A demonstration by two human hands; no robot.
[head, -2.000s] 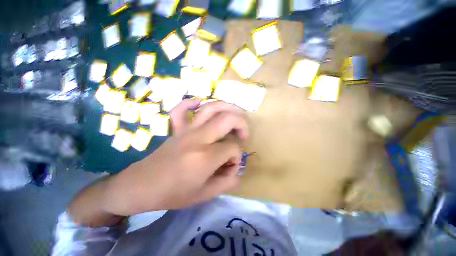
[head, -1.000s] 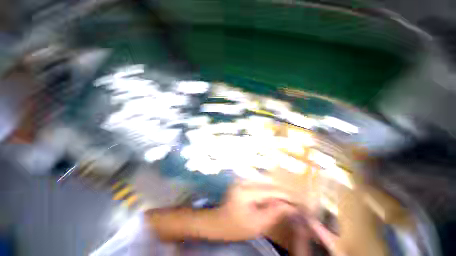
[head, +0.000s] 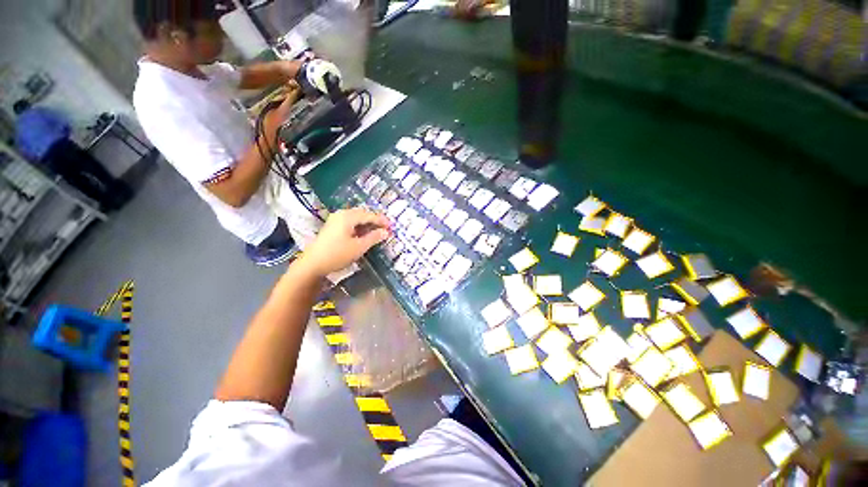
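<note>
My left hand point(head: 350, 240) reaches out to the left edge of the clear tray point(head: 425, 302). Its thumb and fingertips are close together over the outer pocket row; whether they hold a small part is too small to tell. White-silver and dark assemblies point(head: 443, 206) lie in the tray's rows. Many yellow-edged white battery cells point(head: 601, 350) lie loose on the green mat point(head: 457, 347), some overlapping, and several reach onto the brown cardboard point(head: 666, 433). My right hand is not recognisable in view; the lower right corner is blurred.
Another person point(head: 195, 124) stands at the bench at upper left, by a black device with cables point(head: 328, 128). A dark post point(head: 538, 81) rises behind the tray. Yellow-black floor tape point(head: 376, 409) and a blue stool point(head: 81, 338) are at left.
The view has swung left, bringing the tray and the other person into clear view. My left hand has moved from the cells by the cardboard to the tray's left edge.
</note>
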